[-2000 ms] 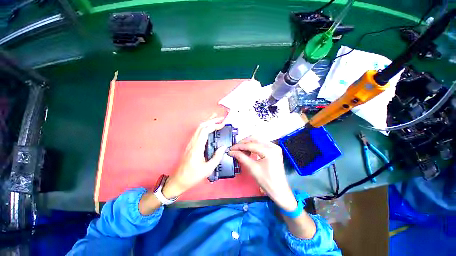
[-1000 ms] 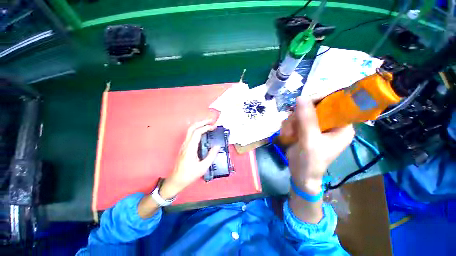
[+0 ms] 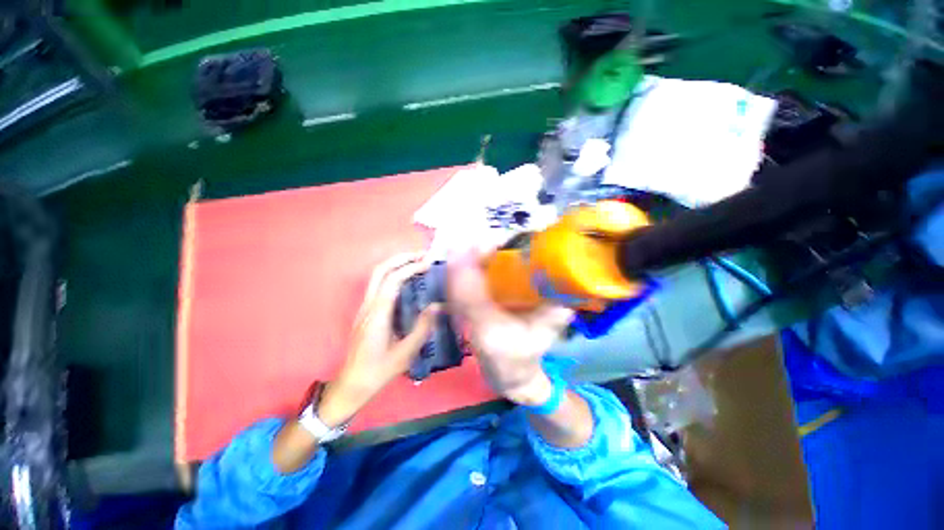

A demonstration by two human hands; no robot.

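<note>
A black device housing (image 3: pixel 440 347) lies on the salmon-red mat (image 3: pixel 279 311) near its right edge. My left hand (image 3: pixel 383 331) holds the housing from its left side, with the thumb over its face. My right hand (image 3: pixel 502 336) grips the orange electric screwdriver (image 3: pixel 580 254) over the right side of the housing. The screwdriver is blurred, and its tip is hidden by my right hand, so I cannot tell whether it touches the housing. Dark screws (image 3: pixel 507 215) lie scattered on white paper (image 3: pixel 455 207) behind the hands.
The blurred green-topped screwdriver (image 3: pixel 609 81) hangs behind the paper. The blue screw tray (image 3: pixel 621 311) is partly hidden by the orange screwdriver. A black unit (image 3: pixel 238 88) stands at the back left. A white bag or cloth (image 3: pixel 688 140) lies at the back right. A cardboard box (image 3: pixel 740 435) is at the lower right.
My right hand left the housing, took hold of the orange screwdriver and brought it left to the housing. My left hand stayed on the housing. The view has shifted slightly.
</note>
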